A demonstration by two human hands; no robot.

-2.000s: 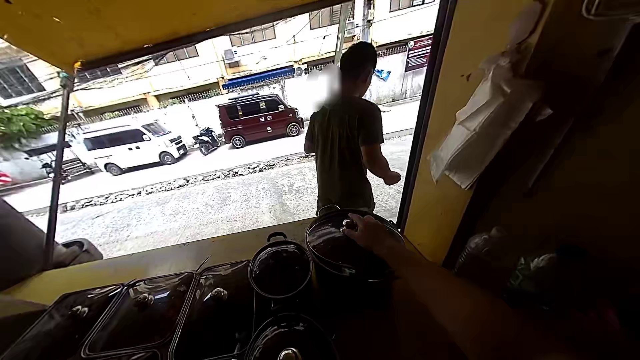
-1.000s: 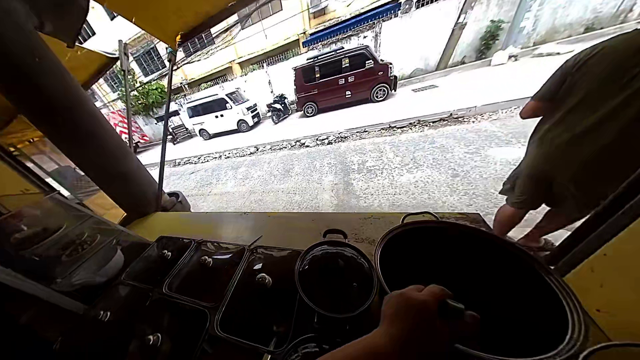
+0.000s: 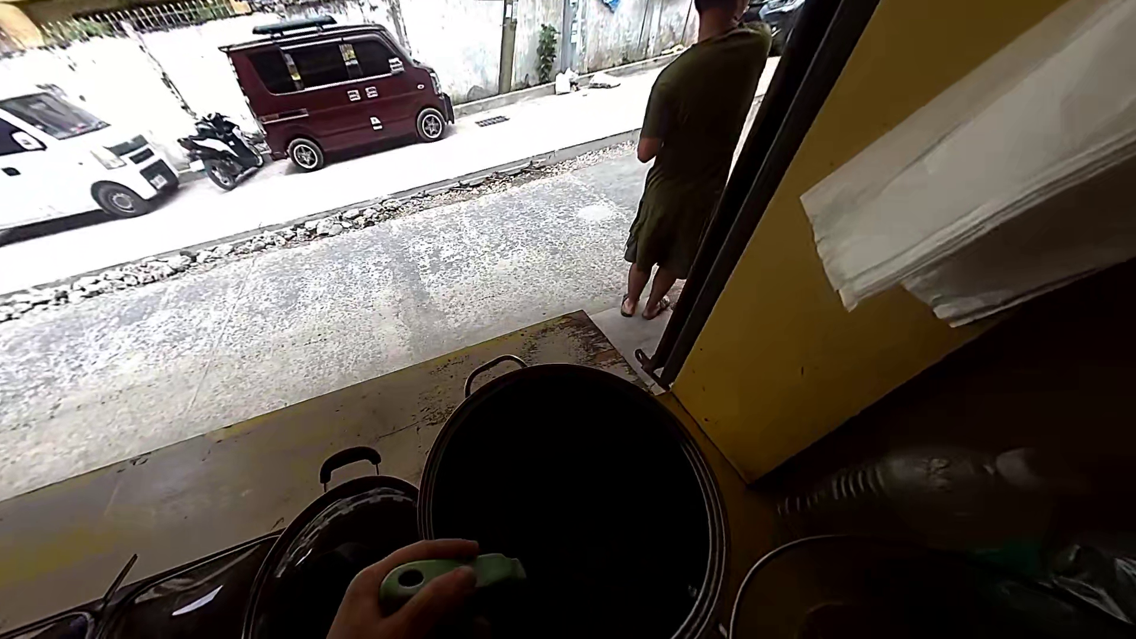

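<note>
My left hand (image 3: pixel 404 590) grips a green utensil handle (image 3: pixel 453 575) with a hole near its end, over the near left rim of a large round pot (image 3: pixel 572 377). The rest of the utensil is hidden. The pot is uncovered, and its inside is too dark to make out. A smaller pot with a glass lid (image 3: pixel 328 524) and a dark loop handle stands to its left. My right hand is out of view. A thin curved rim (image 3: pixel 754 568) shows low to the right of the large pot.
Beyond the counter edge (image 3: pixel 355 399), a person (image 3: pixel 701 133) stands by the dark post. Lidded trays (image 3: pixel 191 595) lie at lower left. White bags or sheets (image 3: pixel 967 195) hang by the yellow wall (image 3: pixel 799 355) at right, with a plastic bottle (image 3: pixel 923 479) below.
Two seconds ago my right hand was on the large pot's lid knob; the pot is now uncovered and that hand is out of view. My left hand has come into view.
</note>
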